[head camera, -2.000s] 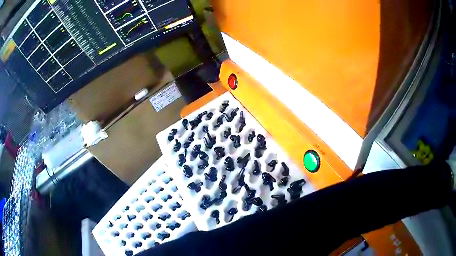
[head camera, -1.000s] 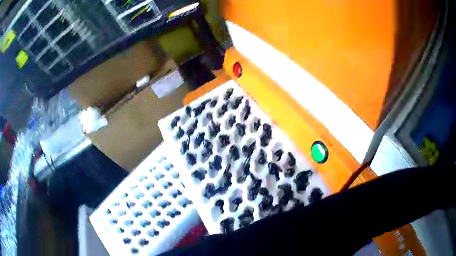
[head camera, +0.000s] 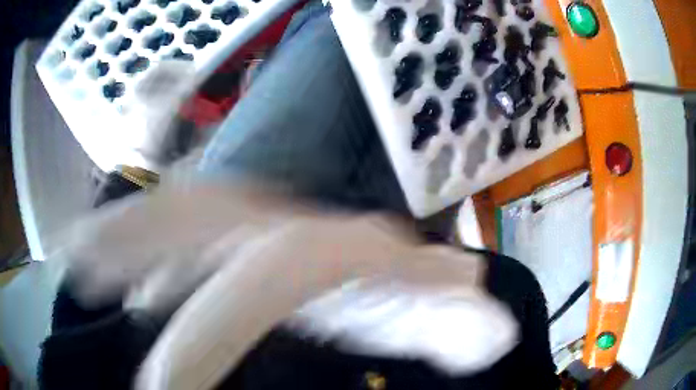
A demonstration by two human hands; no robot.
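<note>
My hands overlap as one blurred pale mass across the lower middle. A brighter white gloved part lies at its right end. Which hand is which, and whether either holds anything, cannot be told. Above is a white foam tray with small black earbuds in its shaped pockets. A larger glossy black piece with a pale mark lies among them. Two pockets near its lower corner look empty. A second white foam tray is cut off at the upper left, with a pale blur over its right part.
An orange and white machine edge at right carries a green button, a red button and a smaller green button. Beside it lie a white sheet and a thin black pen. Blue-grey trousers and red material show between the trays.
The view has swung down and right; the screen and cardboard are gone, and the trays sit higher in the picture. The black sleeve no longer crosses the near tray. Blurred gloved hands have appeared.
</note>
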